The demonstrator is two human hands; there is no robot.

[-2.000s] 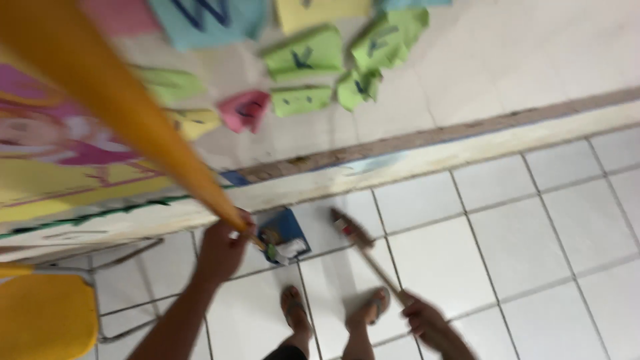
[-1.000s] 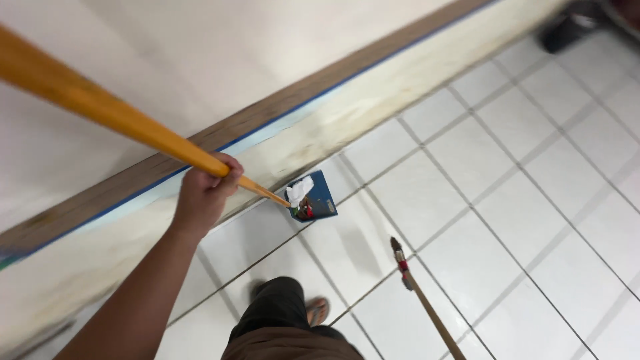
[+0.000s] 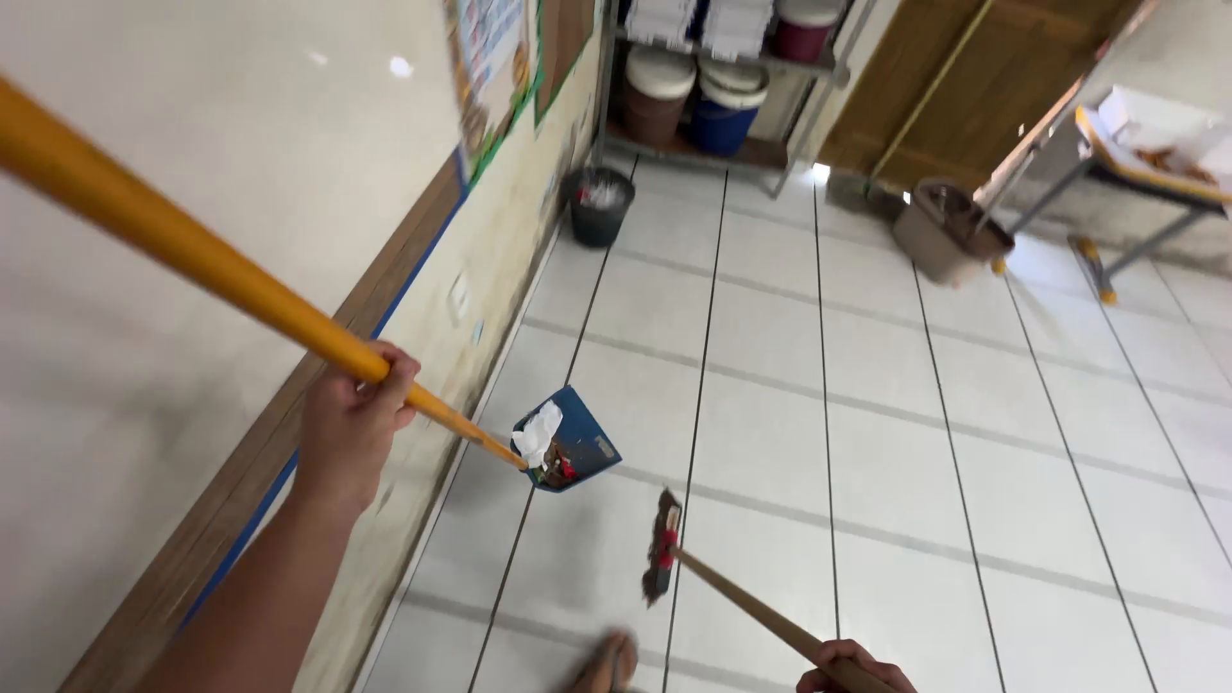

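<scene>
My left hand (image 3: 361,409) is closed around the orange handle (image 3: 221,265) of a blue dustpan (image 3: 587,433). White crumpled paper (image 3: 539,435) and small debris with a red piece (image 3: 558,470) lie in the pan, which is beside the wall. At the bottom right, my right hand (image 3: 855,664) grips the wooden handle (image 3: 760,606) of a broom. The broom's dark head with its red socket (image 3: 664,547) is to the right of and below the dustpan, apart from it. Whether the head touches the floor I cannot tell.
A black waste bin (image 3: 602,207) with litter stands by the wall ahead. Beyond it a metal shelf (image 3: 770,159) holds lidded buckets (image 3: 727,106). A beige container (image 3: 948,236) stands near the wooden door (image 3: 972,87), and a desk (image 3: 1145,183) is at the right. My sandaled foot (image 3: 611,664) shows below.
The view has swung along the wall to the shelf and door. My right hand, out of view one second ago, shows again on the broom handle. The dustpan still holds the paper.
</scene>
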